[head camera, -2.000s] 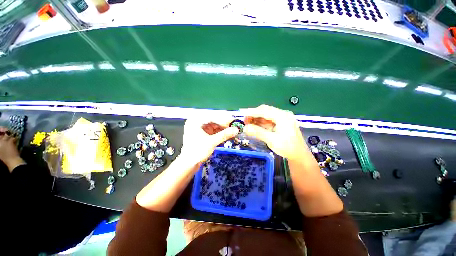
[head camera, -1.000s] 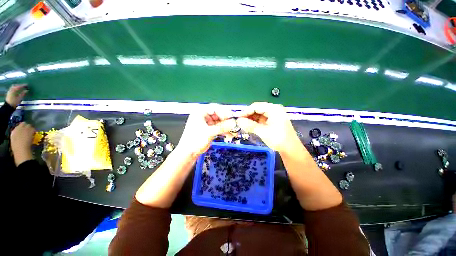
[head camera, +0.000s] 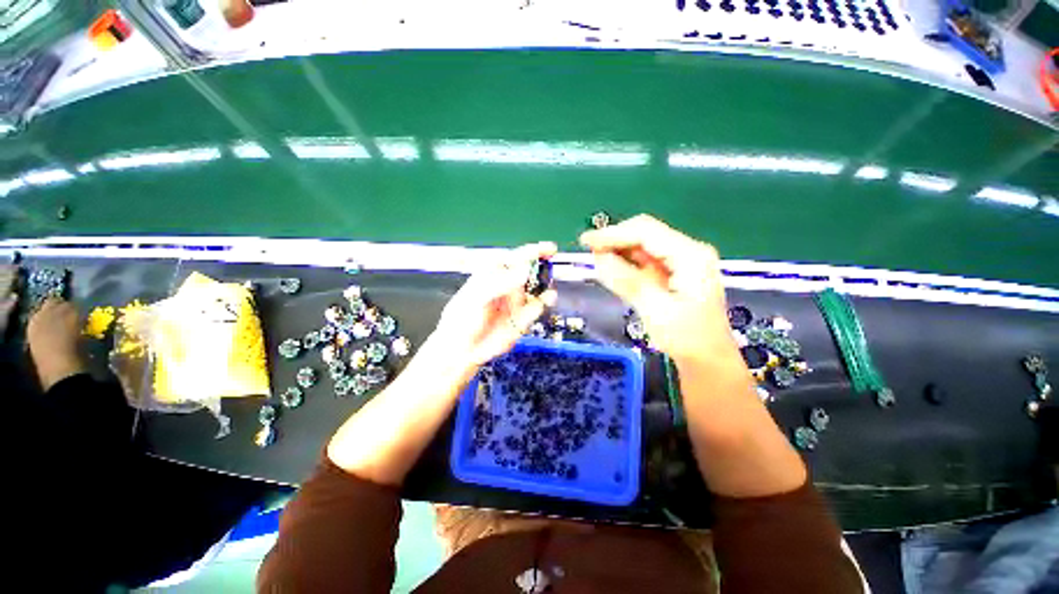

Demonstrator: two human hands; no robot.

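My left hand (head camera: 502, 304) holds a small round unit (head camera: 538, 275) by its edge between thumb and fingers, above the far side of the blue parts tray (head camera: 462, 447). My right hand (head camera: 662, 279) is raised to the right of it, apart from the unit, with fingers curled and thumb near the fingertips. Whether a tiny part is between its fingertips cannot be told. Small black parts (head camera: 546, 412) are scattered in the tray. A few round circuit assemblies (head camera: 567, 325) lie just beyond the tray, partly hidden by my hands.
Loose assemblies (head camera: 360, 348) lie left, with more (head camera: 772, 346) right. A bag of yellow parts (head camera: 215, 342) is far left, beside another person's hand (head camera: 52, 337). Green strands (head camera: 850, 339) lie right. The green belt (head camera: 511, 104) runs beyond a white edging and carries a unit (head camera: 600, 218) near my right fingertips.
My hands were together around the unit. My right hand has moved off to the right, and the unit stays in my left hand. The unit on the belt has moved left.
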